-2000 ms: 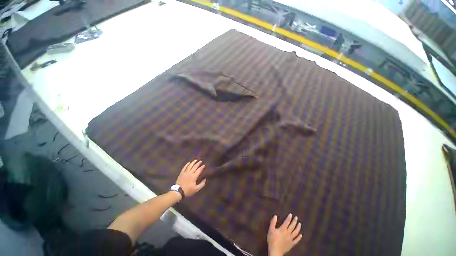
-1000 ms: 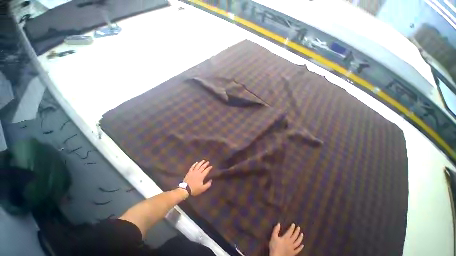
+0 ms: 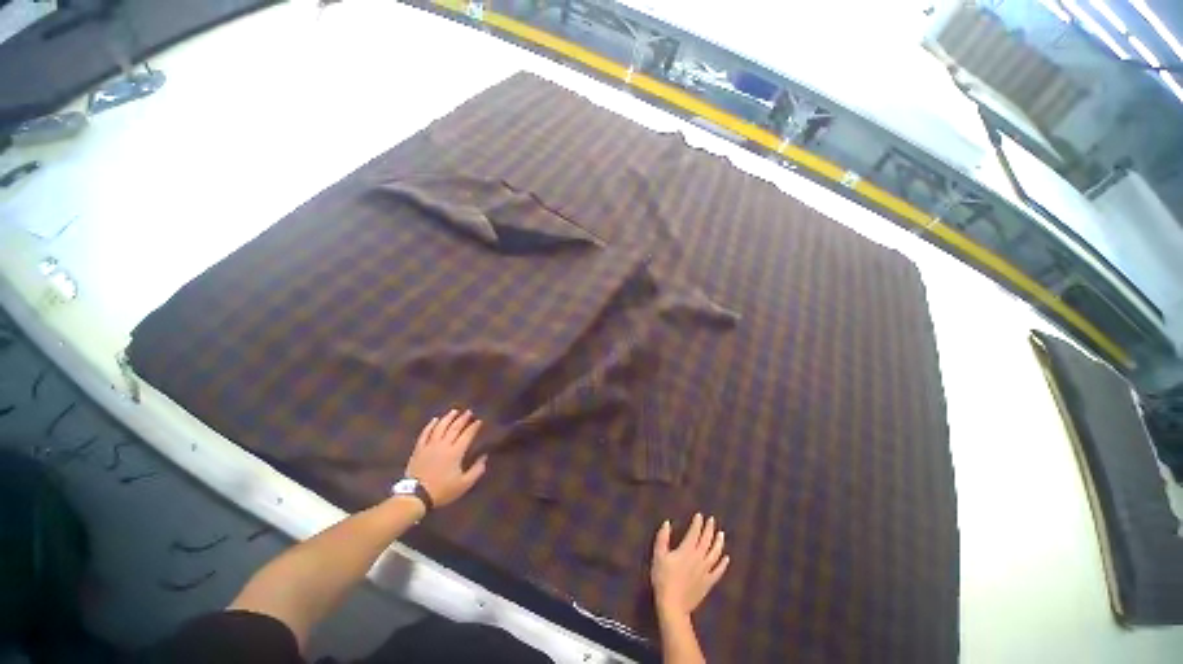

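A large brown checked fabric sheet point(image 3: 804, 389) lies on the white cutting table point(image 3: 260, 143), with raised folds and wrinkles across its middle. A turned-back fold point(image 3: 532, 239) shows a dark underside near the far left part. My left hand point(image 3: 445, 461), with a watch on the wrist, lies flat on the cloth close to the near edge, fingers apart. My right hand point(image 3: 689, 564) lies flat on the cloth further right, fingers spread. Neither hand grips the cloth. Both hands are fully visible.
A smaller dark cloth stack point(image 3: 1126, 480) lies at the right. A grey block point(image 3: 49, 127) and the flat base plate of a cutting machine point(image 3: 127, 90) are at the far left. A yellow rail point(image 3: 850, 178) runs along the far side. Dark strips lie on the floor.
The view has turned to the right, bringing the dark stack at the right into fuller view. Both hands stay flat on the cloth, and the folds look much the same.
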